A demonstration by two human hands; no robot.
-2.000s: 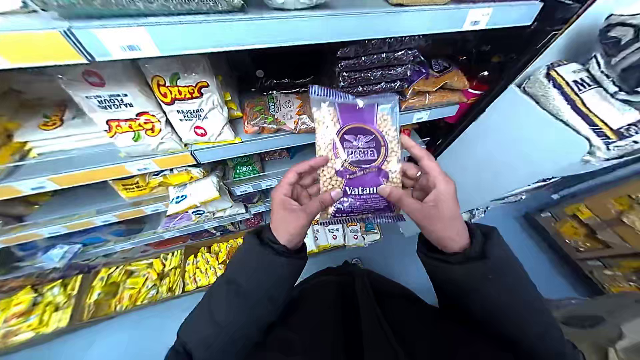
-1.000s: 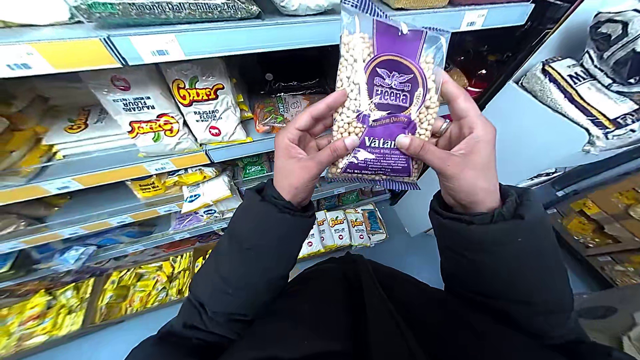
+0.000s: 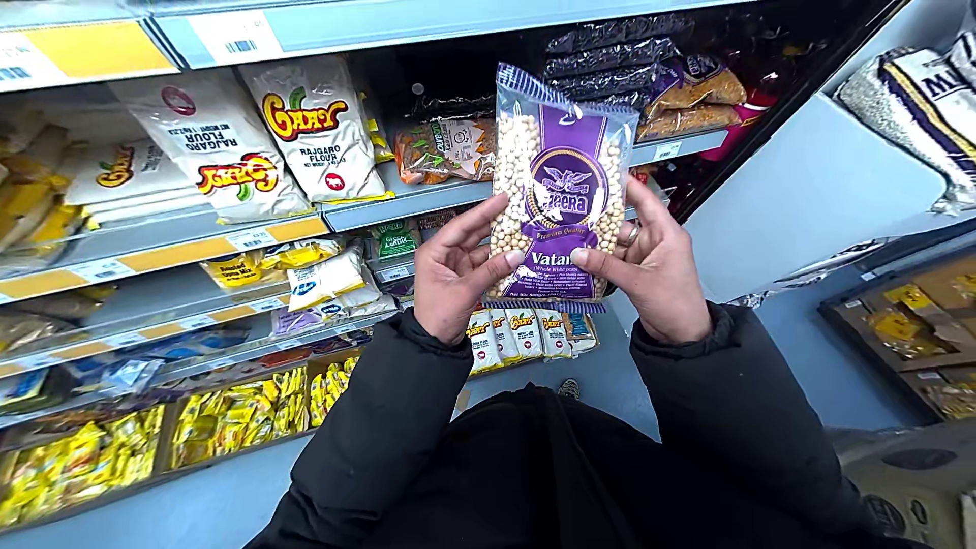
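Note:
A clear and purple plastic bag of whole white peas (image 3: pixel 563 191) is held upright, its printed front facing me. My left hand (image 3: pixel 465 263) grips its lower left edge, thumb on the front and fingers behind. On the lower right edge is my right hand (image 3: pixel 652 263), thumb also across the front; a ring shows on one finger. The bag's crimped top stands free above both hands. Behind it, partly covered, are a shelf with an orange-and-clear packet (image 3: pixel 446 150) and purple-labelled bags (image 3: pixel 698 84).
White flour bags (image 3: pixel 324 130) stand on the shelf at left, with more flour bags (image 3: pixel 522 335) low down behind my hands. Yellow packets (image 3: pixel 236 419) fill boxes at lower left. A large sack (image 3: pixel 915 114) lies at upper right, above cardboard boxes (image 3: pixel 907 320).
Both hands keep hold of the bag of peas throughout. It came up and closer between the two earlier frames, and now sits slightly lower in view than one second ago.

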